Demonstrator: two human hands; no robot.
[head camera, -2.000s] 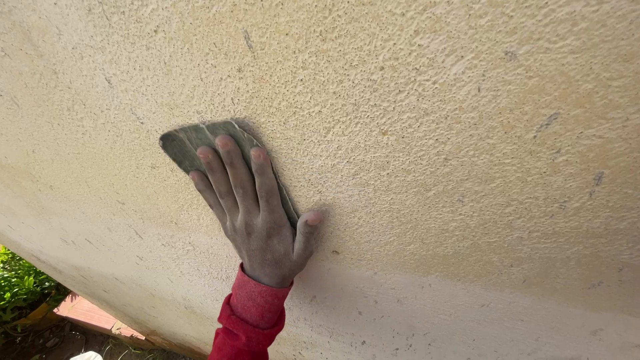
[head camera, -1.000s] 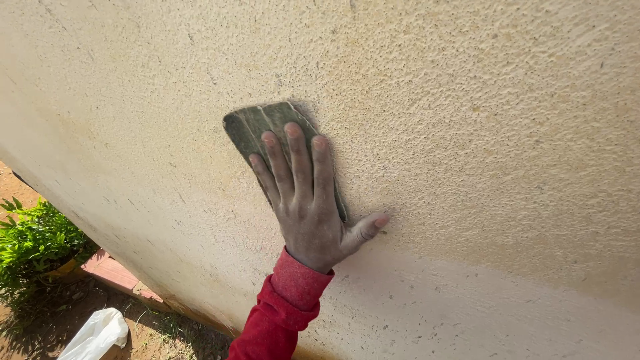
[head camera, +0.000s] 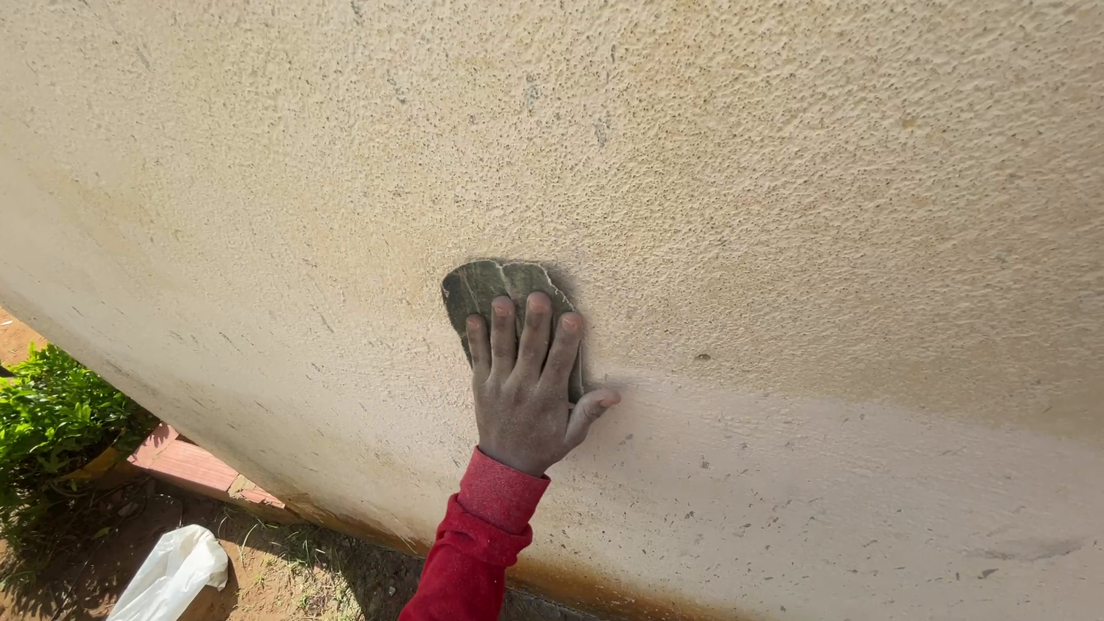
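Note:
My left hand (head camera: 526, 388) lies with its palm toward the pale plastered wall (head camera: 819, 259), its fingers pointing up and its thumb out to the right. Under the fingers it holds a dark grey-green creased sheet, apparently worn sandpaper (head camera: 485, 280), flat against the wall. The sheet's top shows beyond the fingertips; the palm hides its lower part. Pale dust covers the hand, and a red sleeve reaches the wrist. The wall is rough and yellowish above, smoother and paler below. My right hand is out of view.
At the lower left stand a green leafy shrub (head camera: 65, 414) and a reddish brick or tile edging (head camera: 185, 461). A white plastic bag or sheet (head camera: 172, 573) lies on bare soil (head camera: 250, 569) near the foot of the wall, which is stained orange-brown.
My left hand and the dark sheet have moved down along the wall since the previous frame. The view has shifted, and the white plastic shows more fully than two seconds ago.

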